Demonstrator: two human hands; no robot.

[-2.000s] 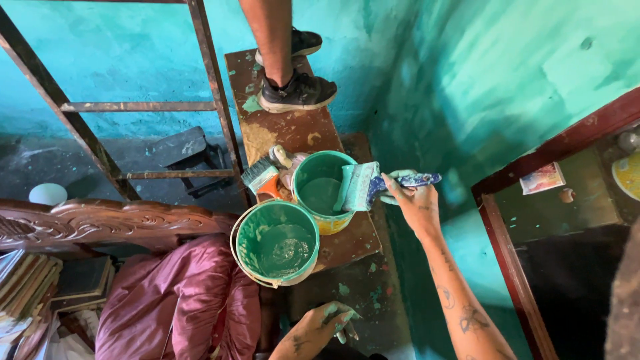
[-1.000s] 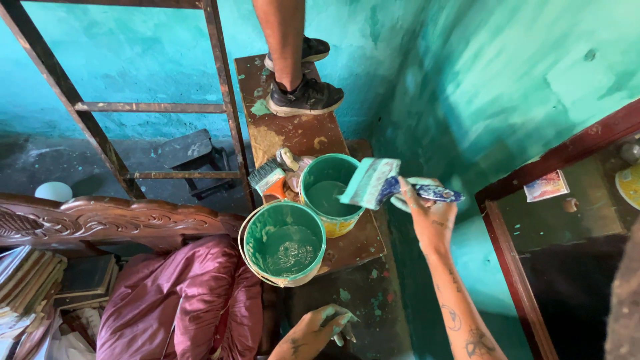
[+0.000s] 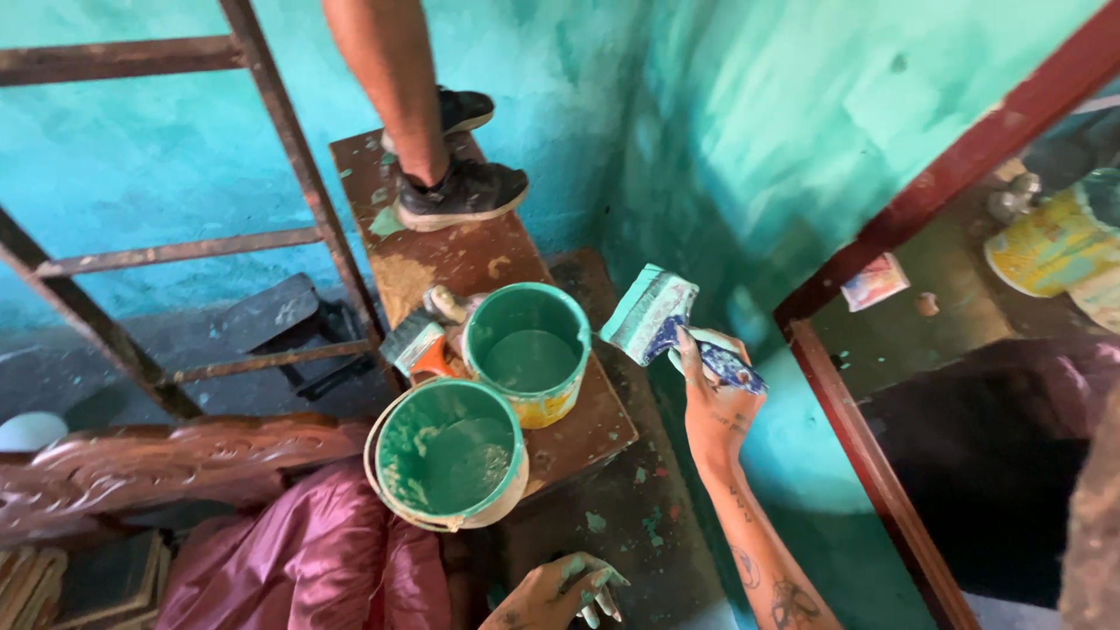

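My right hand (image 3: 717,385) grips a wide paintbrush (image 3: 652,315) by its paint-marked blue handle; the bristles, coated in light green, point up and left, to the right of the buckets. My left hand (image 3: 569,591) is low in the view, fingers apart and paint-stained, holding nothing. Two buckets stand touching or nearly so: a bucket with yellow on its outside (image 3: 547,409) and a pale bucket with a wire handle (image 3: 503,507). Both hold green paint. Beside them a second paintbrush with an orange handle (image 3: 430,354) lies on the brown wooden surface (image 3: 595,420).
Another person's leg and black shoes (image 3: 464,197) are on the same wooden surface. A ladder (image 3: 297,157) stands left. Below it are a carved wooden headboard (image 3: 192,455) and a pink cloth (image 3: 306,551). A red-brown frame (image 3: 945,192) edges the right, by the painted wall (image 3: 787,105).
My right hand has lifted the paintbrush away from the far bucket's rim, to the right. The brush was over that bucket two seconds ago. My left hand stays low.
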